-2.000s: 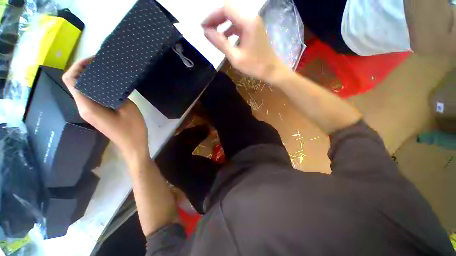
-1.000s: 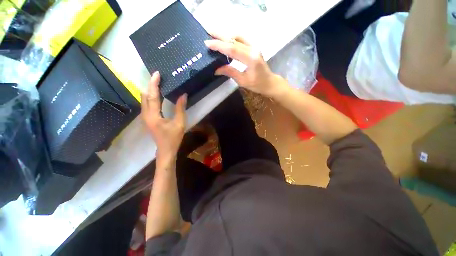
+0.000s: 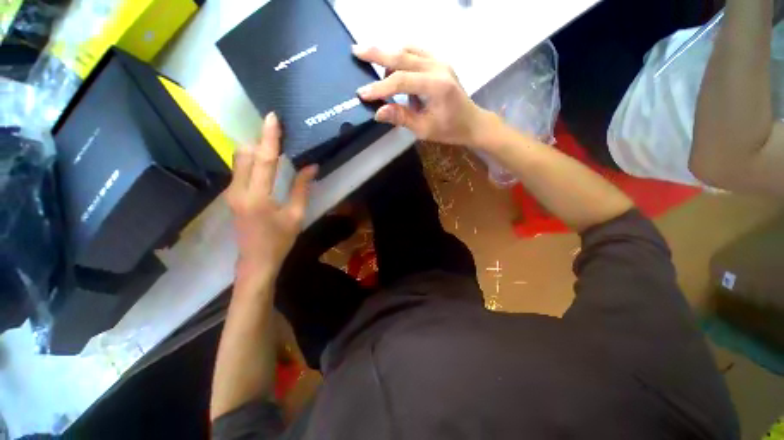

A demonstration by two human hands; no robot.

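A black gift box (image 3: 297,73) with white lettering lies on the white table (image 3: 202,279) near its front edge, its lid down. My left hand (image 3: 266,202) is at the box's near left side, fingertips at its edge, thumb and fingers apart. My right hand (image 3: 425,99) is at the box's right edge, fingertips touching the edge, fingers slightly bent. The inside of the box is hidden.
More black boxes (image 3: 112,180) stand at the left, with yellow boxes (image 3: 142,30) behind. Clear plastic wrap (image 3: 26,206) covers boxes at the far left. A clear bag (image 3: 524,99) hangs at the table edge. A person's arm (image 3: 735,103) is at the right.
The open lid came down over the cable and the box turned lettering up. Both hands came to its sides. Since one second ago, my left hand has shifted slightly left.
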